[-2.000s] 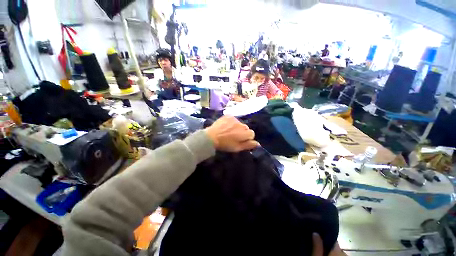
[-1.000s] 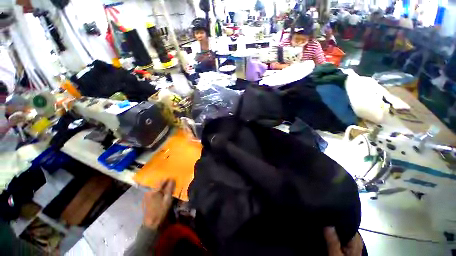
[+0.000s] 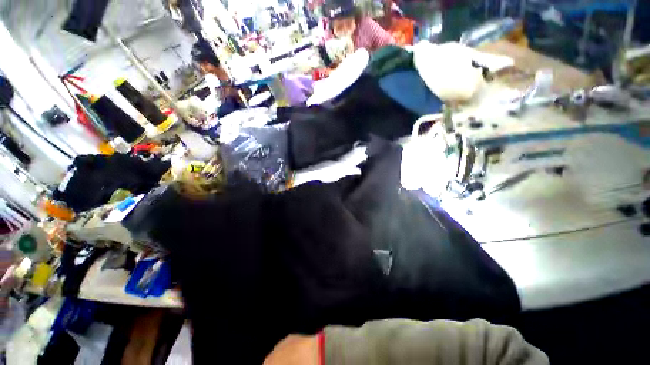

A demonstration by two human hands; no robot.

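The large black garment [image 3: 328,249] lies spread over the front of the machine table and hangs towards me. A small pale triangular mark [image 3: 385,261] shows on it. My right hand [image 3: 293,351] is at the bottom edge, over the lower part of the garment, with its grey-green sleeve coming from the right. Its fingers are cut off by the picture's edge, so its grip is hidden. My left hand is out of the picture. The white sewing machine head [image 3: 563,160] stands to the right of the garment.
Black, green and blue cloth [image 3: 410,93] lies behind the garment, beside a crinkled clear plastic bag [image 3: 256,153]. A blue tray [image 3: 148,276] and another machine stand at the left. Two people [image 3: 356,32] sit at the back. The picture is blurred.
The garment has spread out flatter and further left, covering the orange board. My right hand has moved left across the front. My left hand has left the picture. The view has tilted.
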